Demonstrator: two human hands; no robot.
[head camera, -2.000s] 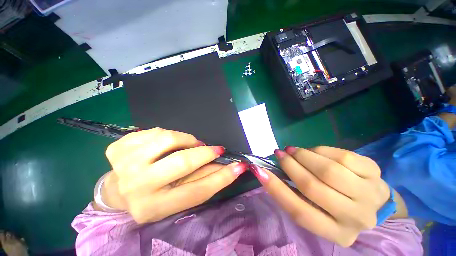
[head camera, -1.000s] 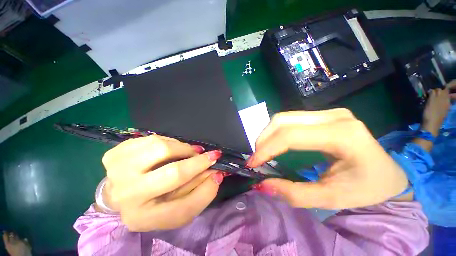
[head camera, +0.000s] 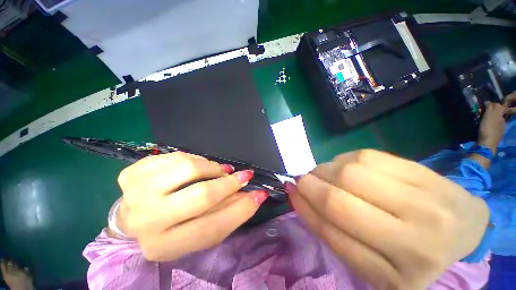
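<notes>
A tablet half-assembly (head camera: 107, 148) is held tilted up on its edge, so it shows as a thin black bar running from the left towards the middle. My left hand (head camera: 186, 201) grips its near edge between fingers and thumb. My right hand (head camera: 379, 209) is at the bar's right end, with thumb and fingertips together on the edge. A small whitish piece shows at my right fingertips; I cannot tell whether it is pinched or stuck to the edge. A white backing sheet (head camera: 293, 144) lies on the mat just beyond my right fingertips.
A black foam pad (head camera: 203, 113) lies flat behind the held unit. Another open tablet (head camera: 390, 54) rests on stacked black foam at the back right. Peeled scraps (head camera: 282, 77) lie between them. At the right edge, a person's hands (head camera: 493, 122) touch another unit. Another hand (head camera: 16, 276) shows bottom left.
My right hand has turned from a wide, arched pinch to a closer one, with its fingers lower and together at the edge. The white sheet is less covered. My left hand has barely moved.
</notes>
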